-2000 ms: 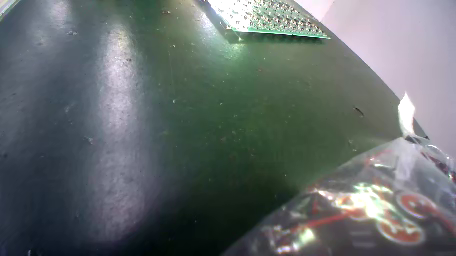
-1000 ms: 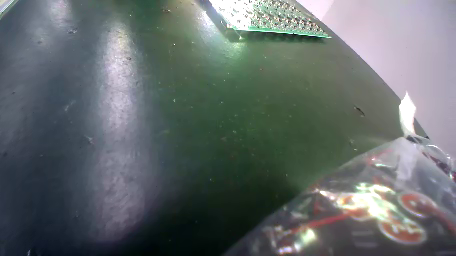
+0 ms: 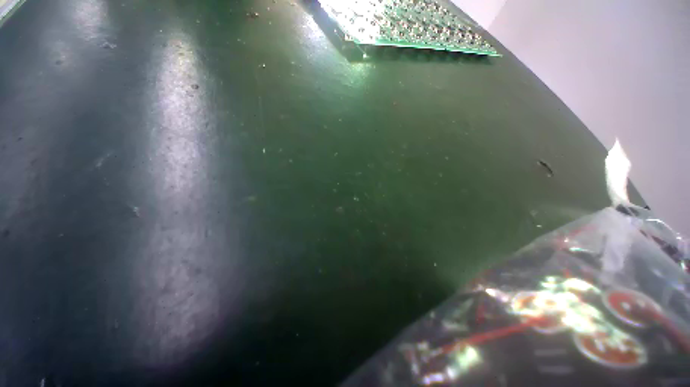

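Observation:
Neither of my hands is in the picture. A clear printed plastic bag (image 3: 545, 325) with red markings lies nearest, at the lower right, cut off by the picture's edge. Its contents are dark and hard to tell. A white scrap or bag corner (image 3: 617, 174) sticks up at its top. A green circuit board panel (image 3: 412, 26) with rows of small silvery components lies at the top, cut off by the upper edge.
The dark green bench top (image 3: 340, 189) fills most of the view, with light glare on its left and small specks on it. Its curved edge runs down the right side beside a pale grey surface (image 3: 605, 75). A pale strip shows at the top left corner.

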